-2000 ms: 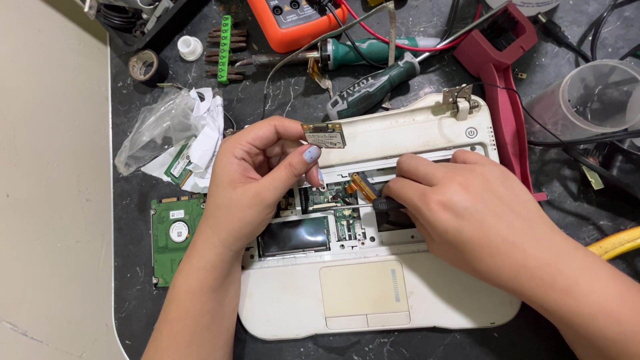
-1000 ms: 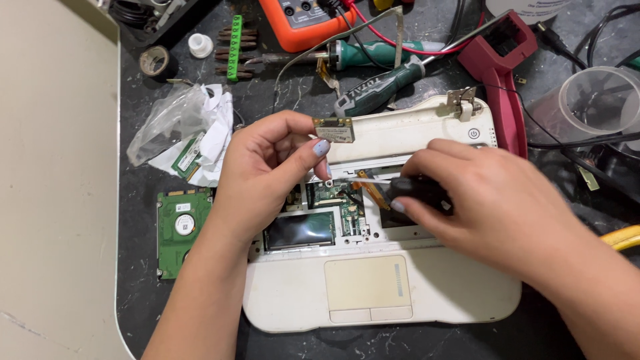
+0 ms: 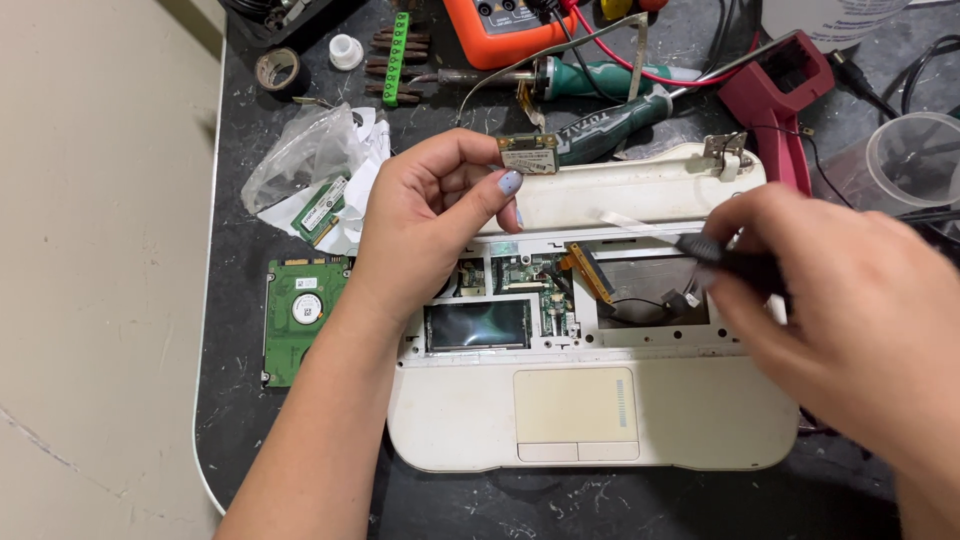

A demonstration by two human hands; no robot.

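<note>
Between the thumb and fingers of my left hand (image 3: 431,206) is a small wireless card (image 3: 529,155) with a printed label, held over the upper edge of a white laptop base (image 3: 465,412). My right hand (image 3: 817,300) grips a black-handled tool (image 3: 712,251) with a thin pale metal shaft, blurred, pointing left above the laptop's right half. The base has its keyboard off, baring a green circuit board (image 3: 525,270), an orange flex cable with a connector (image 3: 589,274) and an open bay (image 3: 652,289). Below them lies the touchpad (image 3: 575,405).
Left of the laptop are a hard drive (image 3: 289,337), a memory module (image 3: 321,208) on paper and a plastic bag (image 3: 304,157). Behind stand a bit holder (image 3: 396,60), an orange multimeter (image 3: 506,37), a soldering iron (image 3: 577,79), a green-handled screwdriver (image 3: 619,124), a red holder (image 3: 780,90) and a clear cup (image 3: 892,165).
My right hand has lifted the tool away from the laptop's opened middle, up and to the right. My left hand still holds the card over the laptop's upper edge.
</note>
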